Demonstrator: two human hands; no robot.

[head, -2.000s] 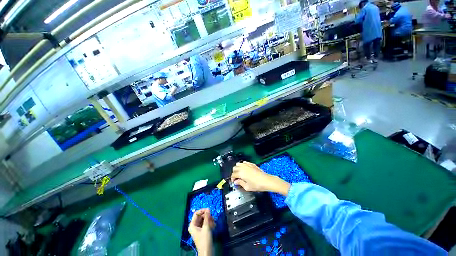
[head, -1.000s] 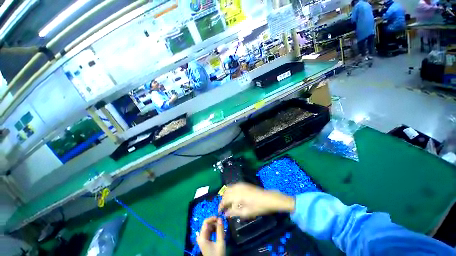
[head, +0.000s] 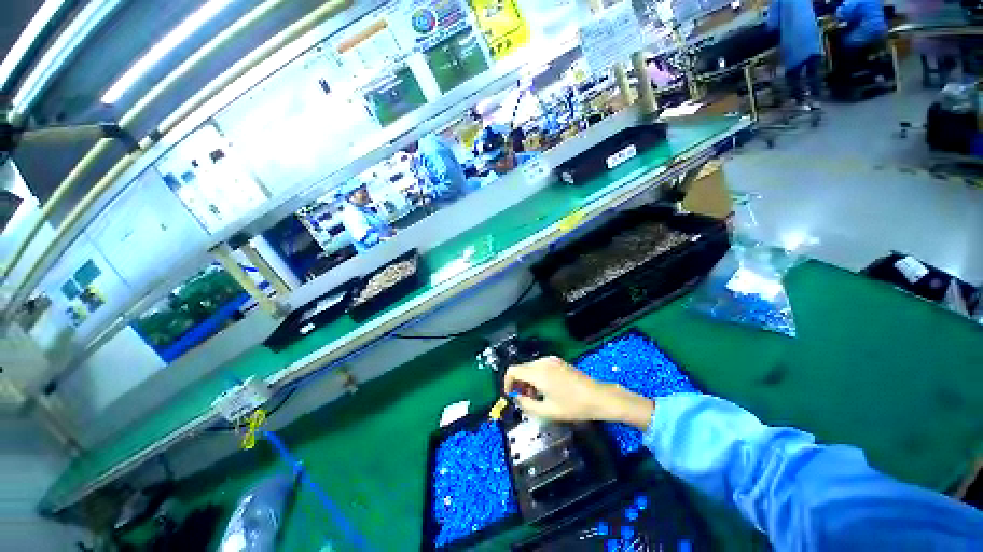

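Observation:
My right hand [head: 555,390] is over the upper part of the metal fixture [head: 544,458], its fingertips closed together at the fixture. A small bit of blue shows at the fingertips, likely a blue disc component; the hand hides most of it. My left hand is not in view. The left parts tray [head: 472,483] is heaped with blue discs. The right parts tray [head: 638,372] is also heaped with blue discs, partly behind my right forearm. The front tray [head: 636,530] holds scattered blue discs with thin leads, cut off by the lower edge.
A deep black bin [head: 647,270] of brownish-grey bits stands behind the fixture. A clear bag [head: 755,297] lies at the right, another [head: 257,515] at the lower left. A blue cord [head: 315,491] crosses the left of the green bench. The raised shelf [head: 496,250] holds black bins. People are in the background.
My right hand moved from the fixture to meet my left hand over the left tray, then back up to the fixture. My left hand has left the picture. The view has shifted slightly.

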